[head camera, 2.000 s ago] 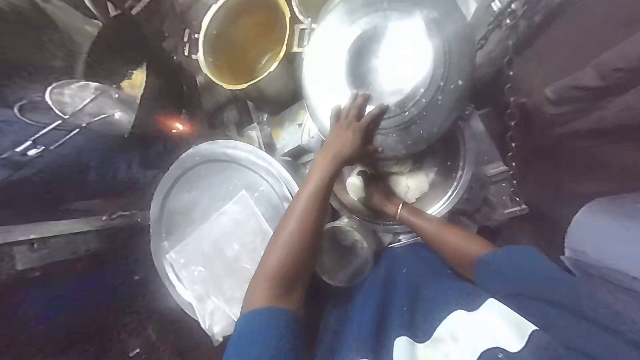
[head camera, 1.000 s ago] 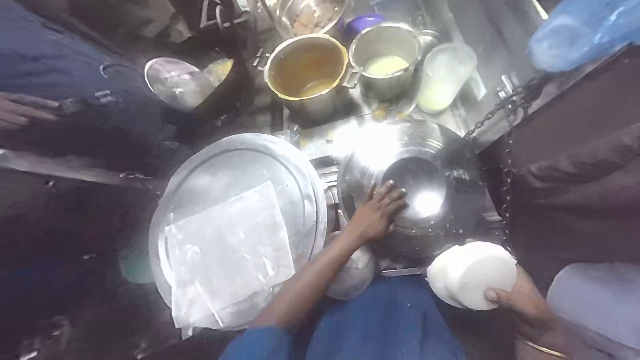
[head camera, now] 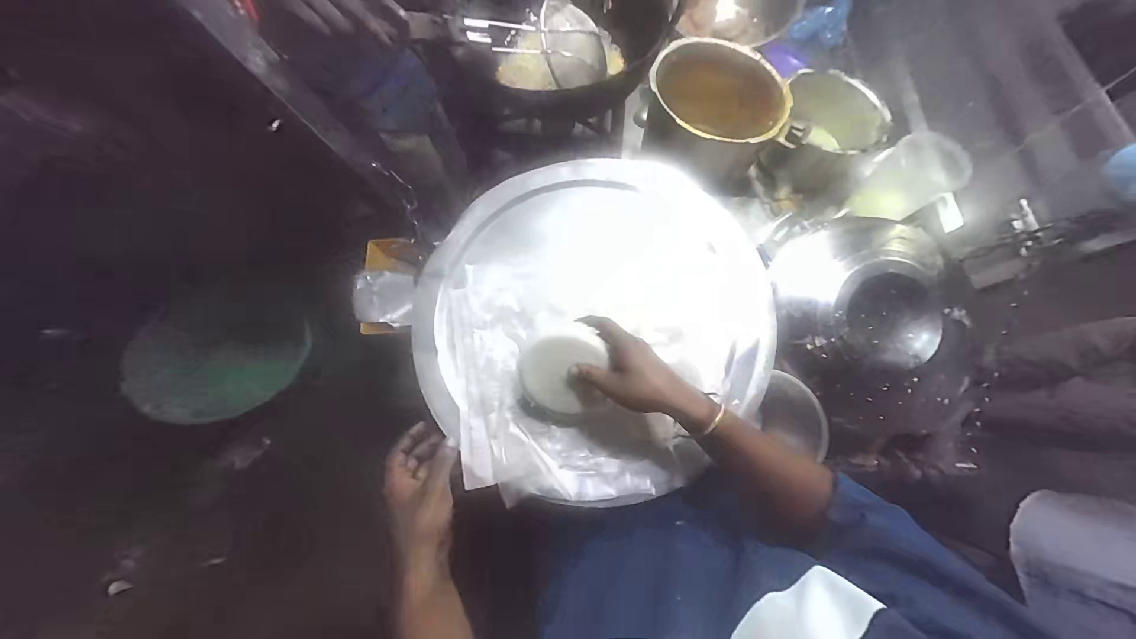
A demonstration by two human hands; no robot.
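Observation:
My right hand (head camera: 626,368) grips a round white disc (head camera: 561,368), perhaps a lid or a stack of discs, above a large round metal tray (head camera: 577,191). Beneath the disc lies a clear plastic sheet (head camera: 484,390) that hangs over the tray's near left rim. At that rim is my left hand (head camera: 424,475), its fingers curled by the sheet's edge; whether it pinches the sheet cannot be told. Glare hides part of the tray.
Right of the tray stands a shiny metal vessel (head camera: 958,275) with a clear bowl (head camera: 794,417) beside it. Beyond are a pot of brown liquid (head camera: 723,89), a pot of pale food (head camera: 834,111), and a dark pan (head camera: 568,93) with a strainer. Another person's hand (head camera: 346,13) shows at top left.
My right hand has brought the white disc from beside the metal vessel to over the tray. My left hand has left the vessel for the tray's left rim. The view has swung left.

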